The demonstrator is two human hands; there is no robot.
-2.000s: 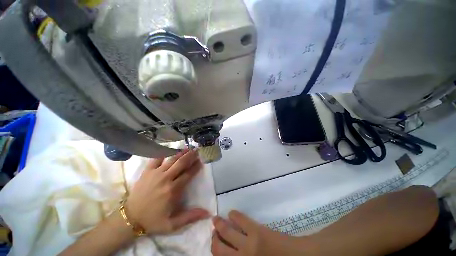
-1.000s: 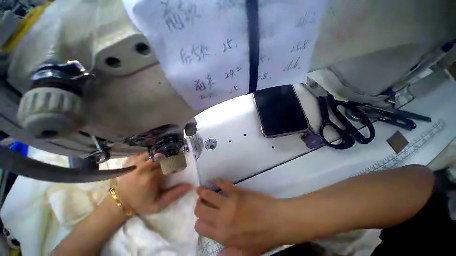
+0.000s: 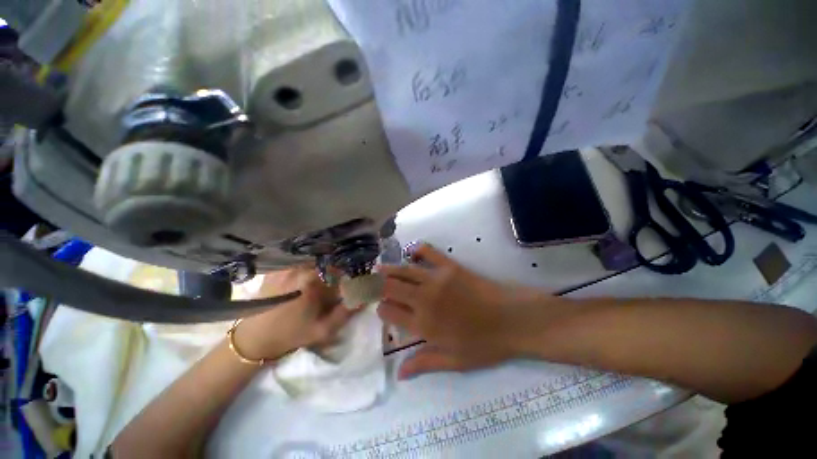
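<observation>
The white garment panel lies under and in front of the needle area, with more cream cloth spread to the left. My left hand, with a gold bracelet, rests on the cloth just left of the needle, its fingertips partly hidden behind the machine. My right hand is at the right of the beige knob, fingertips at the cloth's edge, thumb spread on the table. The presser foot and needle are mostly hidden. The sewing machine head with its ribbed dial is above the hands.
A phone lies on the machine bed, with black-handled shears and small dark tools to its right. A printed ruler runs along the front edge. A handwritten note hangs on the machine. Thread cones show at lower left.
My right hand has moved forward from the front part of the cloth to beside the needle. The cloth's front end now lies nearer the needle, exposing more ruler. The camera view has also shifted.
</observation>
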